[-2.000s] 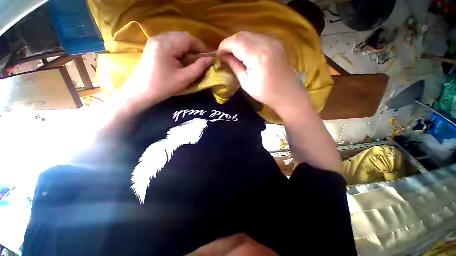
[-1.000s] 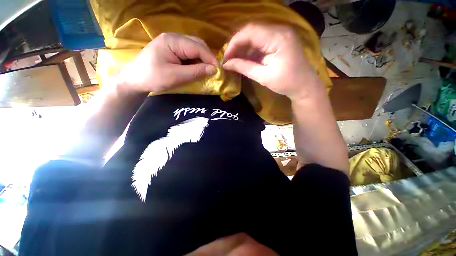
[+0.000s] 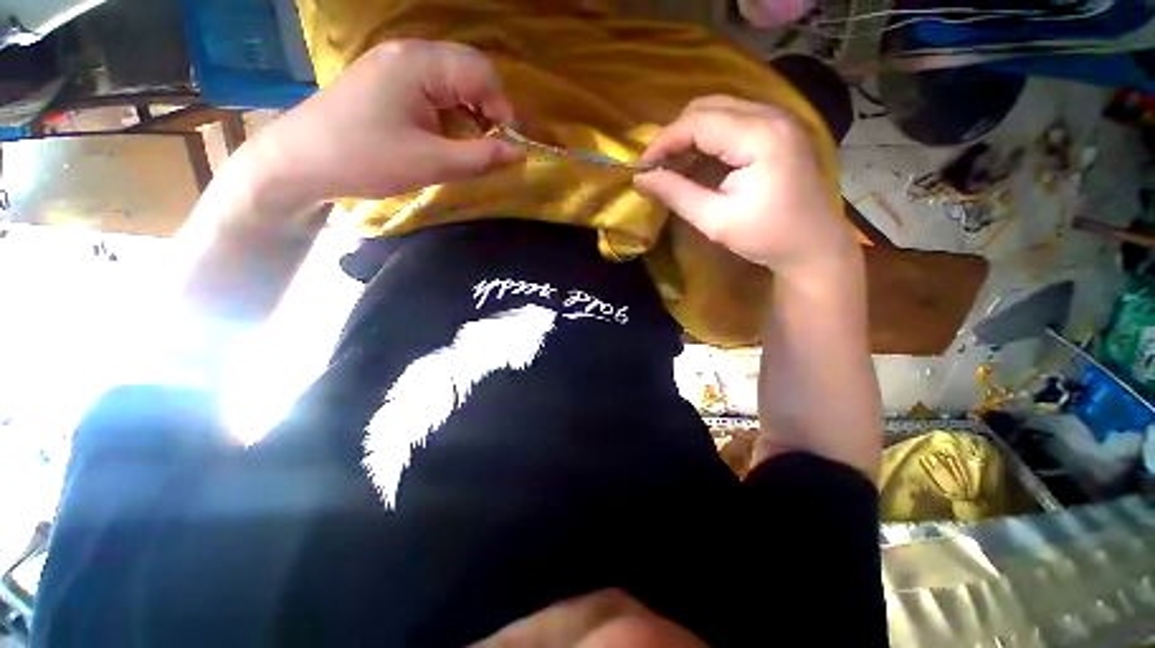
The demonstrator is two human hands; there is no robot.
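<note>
A large mustard-yellow cloth [image 3: 557, 63] lies draped over my lap. A thin greyish line [image 3: 570, 153], perhaps a narrow insert or edge, is stretched between my hands above the cloth. My left hand [image 3: 412, 120] pinches its left end between thumb and fingers. My right hand [image 3: 747, 177] pinches its right end between thumb and forefinger. A bunched yellow fold hangs just below, near my right fingertips. What the line is attached to, and whether it is metal or fabric, I cannot tell.
A brown wooden board [image 3: 918, 298] juts out right of my lap. A yellow heap [image 3: 944, 475] lies in a trough at lower right, beside a shiny cream covered surface [image 3: 1013, 576]. A blue crate [image 3: 253, 51] stands at upper left. Scraps litter the floor at right.
My hands were close together on the yellow cloth; they have moved apart, and the thin line now shows taut between them. The view has shifted slightly, and the scene sits lower and further right.
</note>
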